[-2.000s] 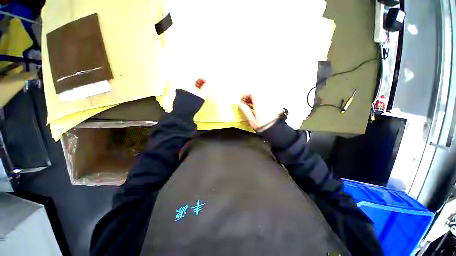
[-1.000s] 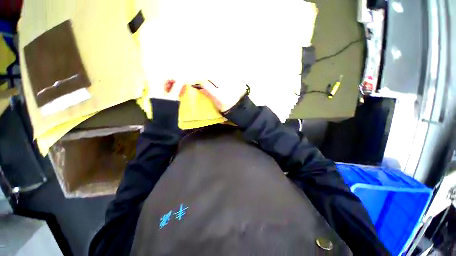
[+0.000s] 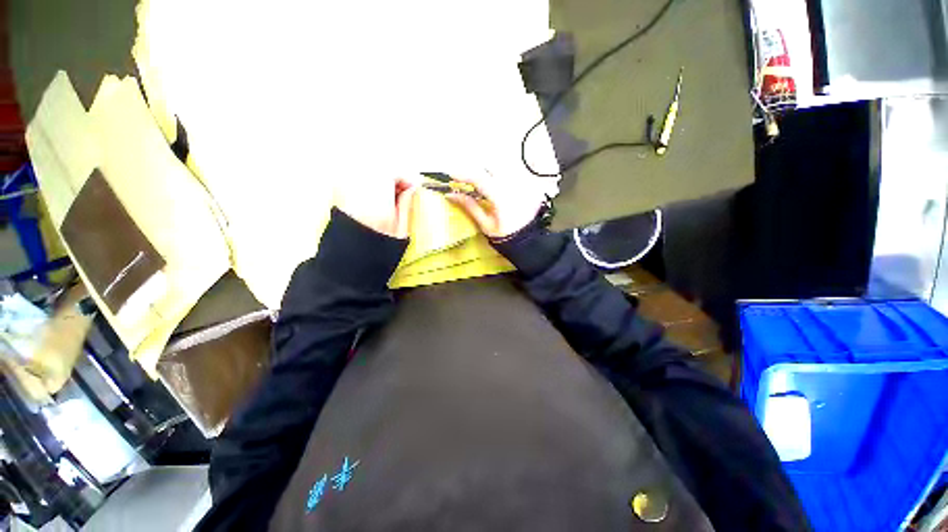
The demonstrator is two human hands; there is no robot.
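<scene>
Yellow bag panels [image 3: 452, 265] lie stacked in front of me, mostly glaring white, with yellow showing at the near edge. My left hand [image 3: 383, 206] pinches the near part of the top panel, its outline washed out by glare. My right hand [image 3: 491, 208] is close beside it, fingers curled. A small dark and yellow piece [image 3: 449, 185] shows between the hands; I cannot tell whether it is a tool or part of the panel. Another panel stack [image 3: 192, 244] at the left has a brown pocket lining [image 3: 109, 239] with a pale zipper line.
A yellow-handled corded pen [image 3: 667, 130] lies on the olive bench [image 3: 696, 177] with its black cable. A red-and-white can [image 3: 775, 71] stands at the far right. A plastic-lined carton [image 3: 218, 369] is below left, a blue crate [image 3: 764, 338] below right, and a round clear-rimmed container [image 3: 617, 239] below the bench edge.
The view has shifted and turned to the right. My hands have come closer together over the near edge of the panels, and the dark and yellow piece now shows between them.
</scene>
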